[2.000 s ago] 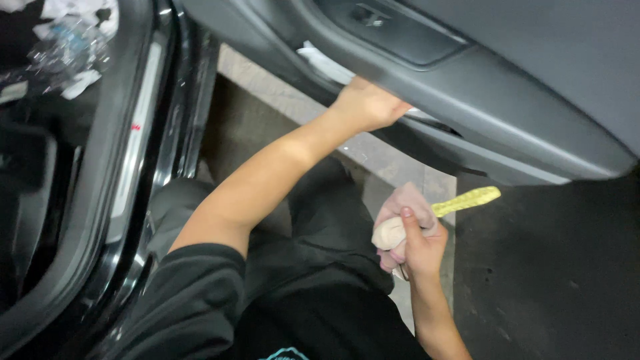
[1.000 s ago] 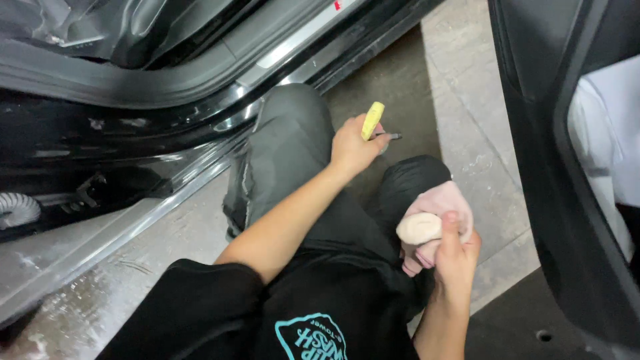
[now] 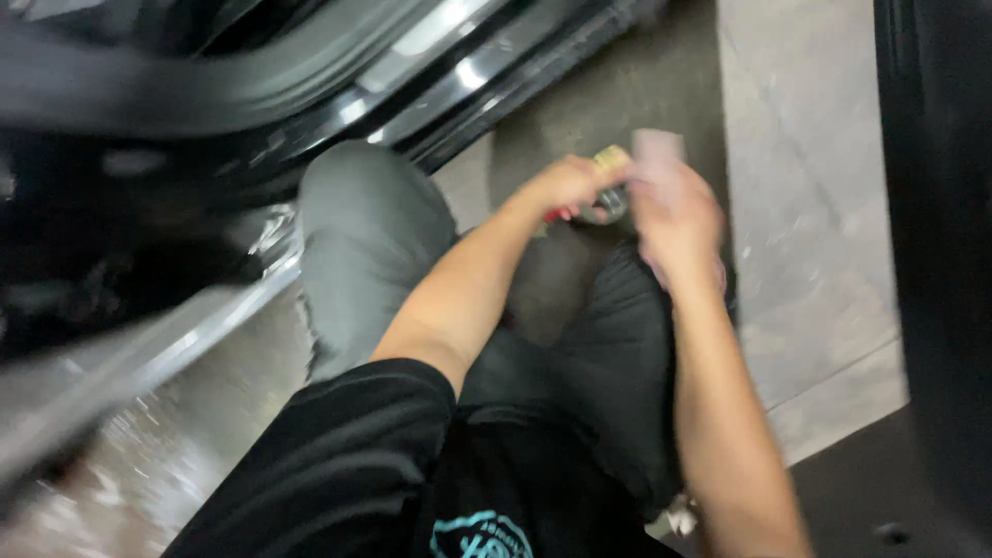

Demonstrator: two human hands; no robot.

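Note:
My left hand (image 3: 572, 187) grips a yellow strip-like object (image 3: 611, 160), blurred, between thumb and fingers. Under those fingers show a small red thing (image 3: 553, 215) and a shiny rounded thing (image 3: 612, 203); neither can be identified, nor whether they join the yellow object. Close by on the right, my right hand (image 3: 682, 225) is closed around a pale pink cloth (image 3: 657, 151), which sticks up above the fingers and shows again below the palm. Blur hides whether the two hands touch. Both are held out over the floor, beyond my knees.
A black car's door sill (image 3: 434, 101) runs diagonally along the upper left. The dark edge of the open door (image 3: 922, 232) stands at the right. Pale floor tiles (image 3: 806, 217) and a darker floor strip (image 3: 666, 85) lie between them. My bent knee (image 3: 372, 194) is close to the sill.
Two seconds ago my left hand was at the door's pocket and the yellow object stuck out beside the cloth at my right hand. One second ago my left hand held it. Now both hands are close together.

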